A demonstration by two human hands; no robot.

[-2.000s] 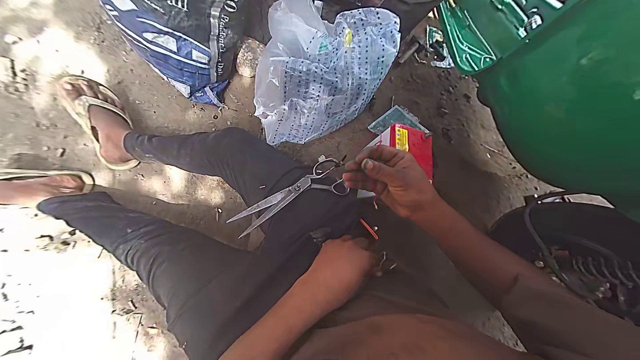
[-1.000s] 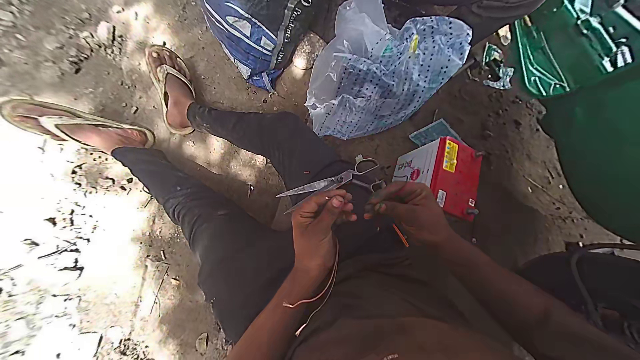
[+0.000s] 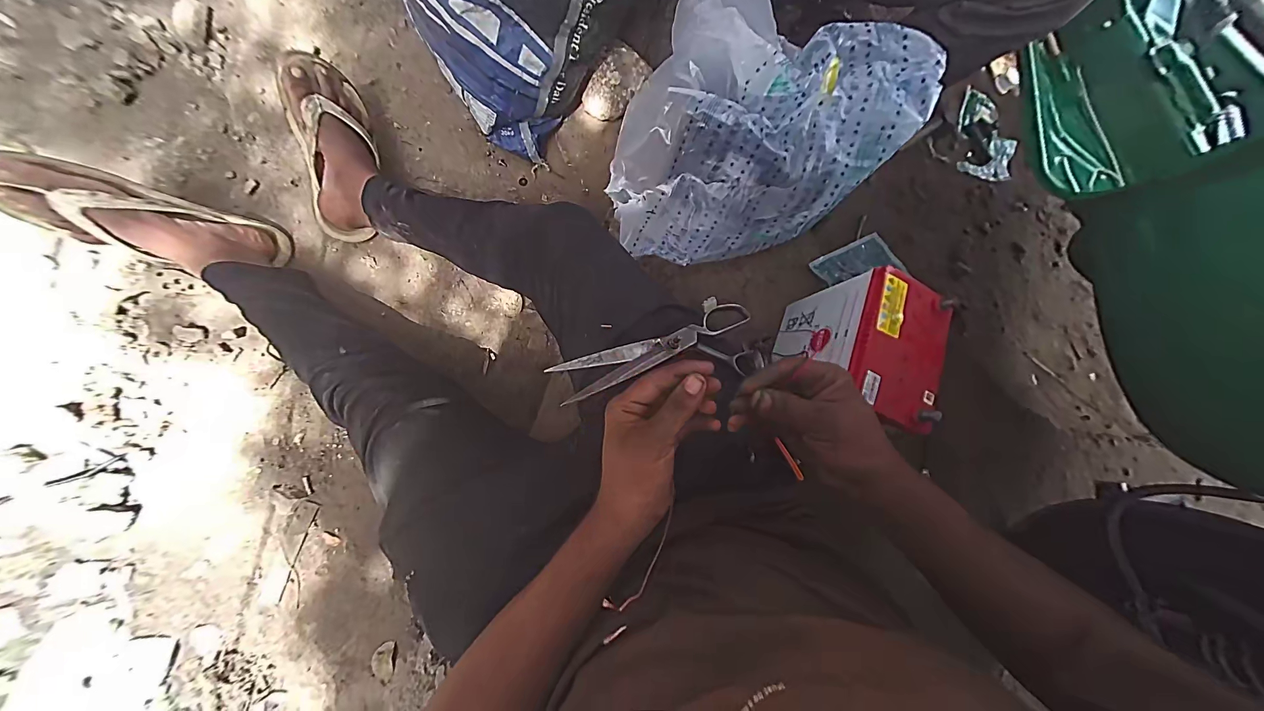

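Observation:
My left hand (image 3: pixel 654 434) pinches a thin wire (image 3: pixel 656 553), which trails down past the wrist over the dark shirt. Close beside it, my right hand (image 3: pixel 815 420) has thumb and fingertips together; whatever they hold is too small to make out. Metal scissors (image 3: pixel 679 341) with parted blades lie on the thigh of the dark trousers (image 3: pixel 583 267), just beyond the hands, blades pointing left. An orange thin stick-like piece (image 3: pixel 788 459) shows under my right hand. To its right stands a red and white battery (image 3: pixel 904 346) with a yellow label.
A clear dotted plastic bag (image 3: pixel 760 148) and a blue woven sack (image 3: pixel 504 59) lie on the dirt ahead. A green tool case (image 3: pixel 1076 128) with metal tools is at the upper right, above a large green object (image 3: pixel 1185 296). Black machinery (image 3: pixel 1165 563) sits lower right.
My left hand has risen from the lap and come beside my right hand, with a wire in it. The scissors, near my right hand's fingers two seconds ago, now rest on the thigh.

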